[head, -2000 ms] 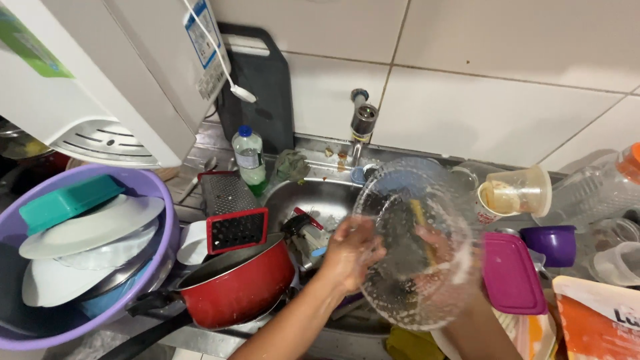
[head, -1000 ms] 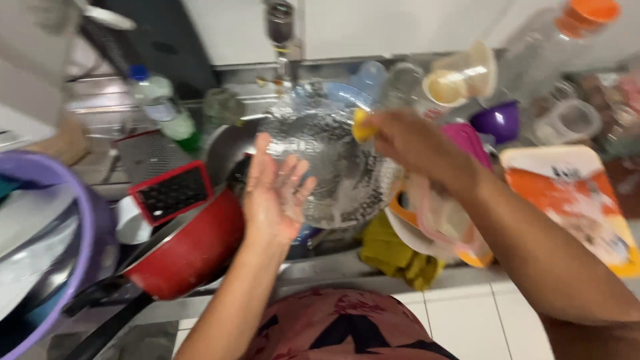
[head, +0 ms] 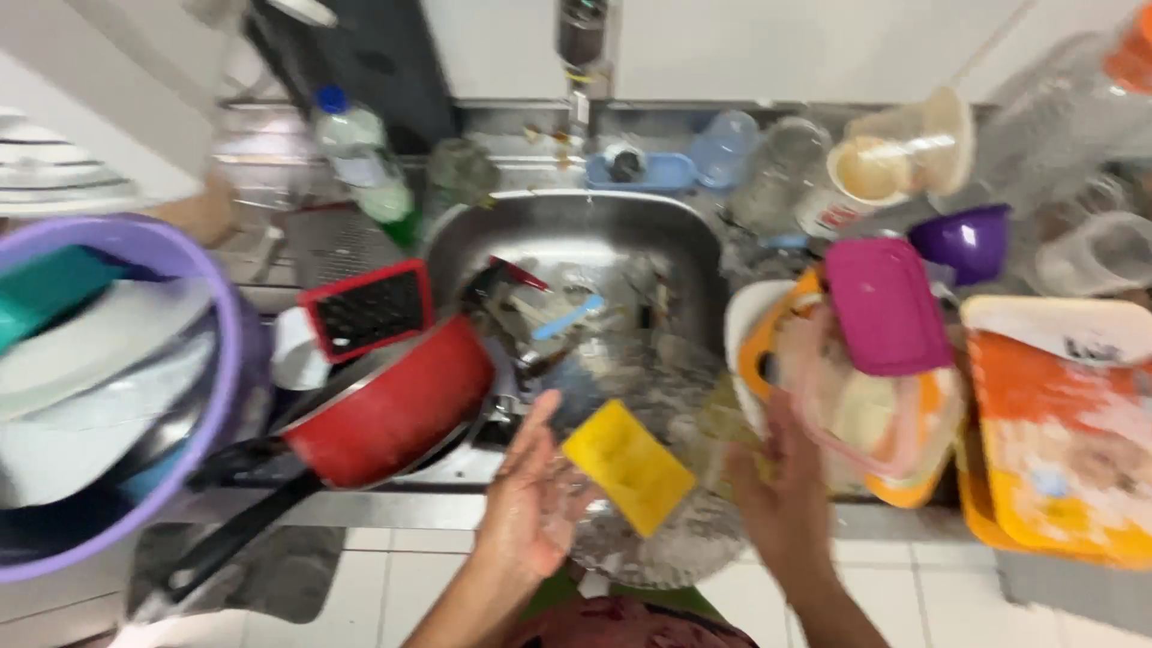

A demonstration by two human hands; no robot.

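Note:
A clear, patterned bowl [head: 666,549] is tilted over the front of the steel sink, between my hands. My left hand [head: 531,504] is at its left side, palm up, with some fingers seen through the clear wall. On the right side, my right hand [head: 787,495] has its thumb and fingers about the rim; blur hides the exact contact. A yellow sponge [head: 630,468] appears against the bowl between the two hands, with neither hand closed on it. Behind, the sink [head: 576,211] holds cutlery and a blue-handled utensil [head: 569,317].
To the left are a red saucepan [head: 396,405], a grater [head: 369,310], a bottle with green liquid [head: 364,162] and a purple basin [head: 229,360] of dishes. A magenta lid [head: 886,306], stacked containers and an orange-stained tray [head: 1062,432] crowd the right. The faucet [head: 580,45] stands behind.
The clear bowl has moved from over the sink toward my body. My right hand, which held the yellow sponge a second ago, has let it go and is now at the bowl's right side.

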